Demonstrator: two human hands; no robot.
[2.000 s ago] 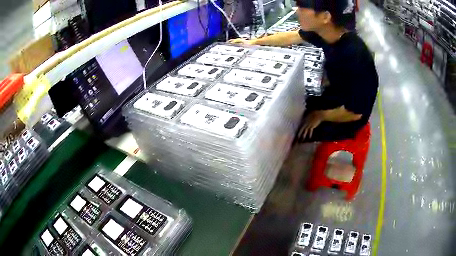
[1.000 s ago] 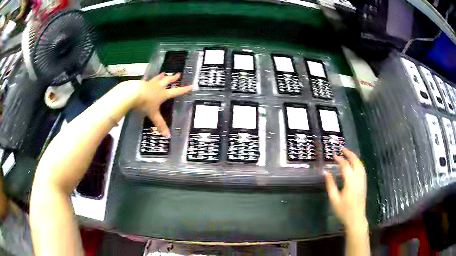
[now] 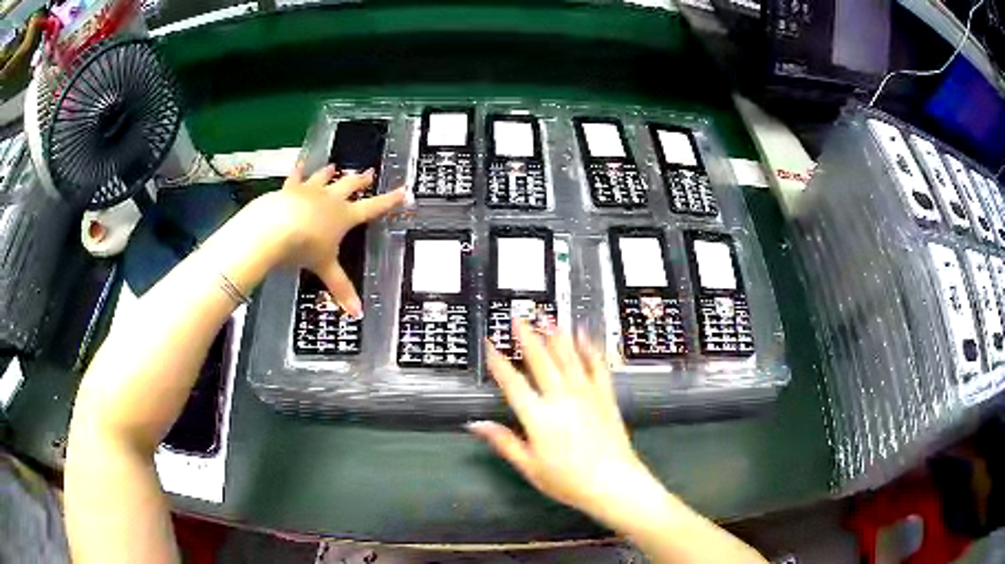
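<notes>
A stack of clear plastic trays (image 3: pixel 380 380) lies in front of me, its top tray holding keypad phones in two rows. Most phones show white screens; the two at the left end have dark screens. My left hand (image 3: pixel 325 226) is spread over the left-end phones (image 3: pixel 328 327) and partly hides them. My right hand (image 3: pixel 562 413) has its fingertips on the keys of the third front-row phone (image 3: pixel 521 270), hiding its lower part. That phone lies in its pocket. Neither hand holds anything that I can see.
A tall stack of trays with white pieces (image 3: pixel 946 281) stands at the right. A black fan (image 3: pixel 116 121) stands at the upper left. A smartphone (image 3: pixel 201 402) lies on a white sheet (image 3: pixel 193 476) at the left, partly under my left forearm. A dark monitor (image 3: pixel 827 44) is at the upper right.
My right hand has moved left from the right-end front phone to the third front-row phone. My left hand stays over the left-end phones. The earliest view faced the tall stack and a seated person.
</notes>
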